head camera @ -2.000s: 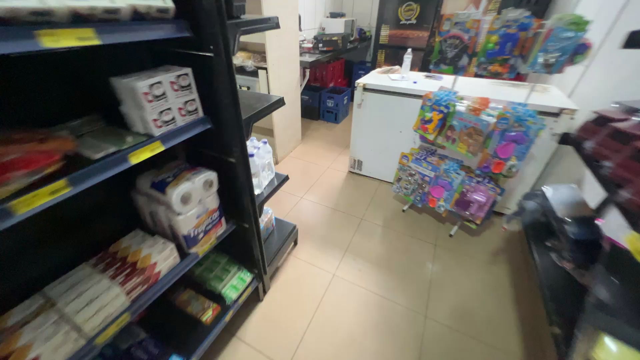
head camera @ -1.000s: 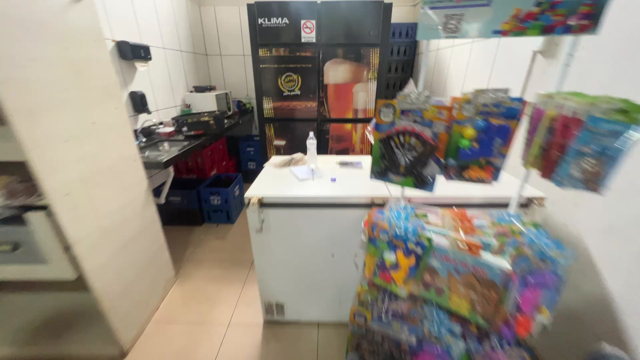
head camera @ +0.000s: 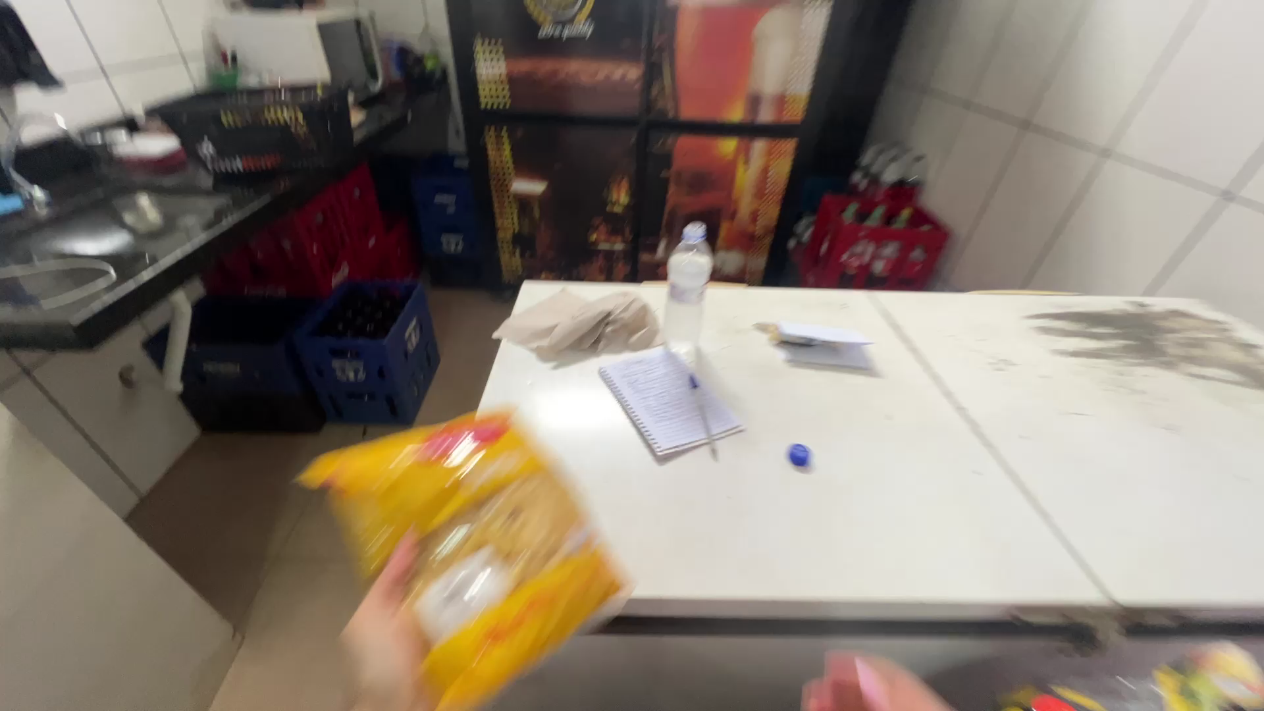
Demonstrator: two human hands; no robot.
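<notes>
My left hand (head camera: 387, 632) grips a yellow plastic food packet (head camera: 494, 533) with a see-through middle, blurred, held by the near left edge of the white chest freezer top (head camera: 889, 513). My right hand (head camera: 869, 683) shows only in part at the bottom edge, below the freezer's front rim; whether it holds anything cannot be told. On the freezer top lie a spiral notebook (head camera: 657, 400) with a pen (head camera: 704, 420) on it, a blue cap (head camera: 799, 455), a crumpled beige cloth or paper (head camera: 583, 324) and some papers (head camera: 820, 344). A clear plastic bottle (head camera: 688, 286) stands behind the notebook.
To the left are a dark counter with a sink (head camera: 118, 222), a black crate (head camera: 262, 128) and blue crates (head camera: 365, 351) on the floor. A tall refrigerator (head camera: 642, 128) stands behind. A red crate of bottles (head camera: 874, 237) is back right; colourful packages (head camera: 1136, 686) show at bottom right.
The view has moved from the shop shelves up to the freezer. My left hand with the yellow packet and part of my right hand have come into view.
</notes>
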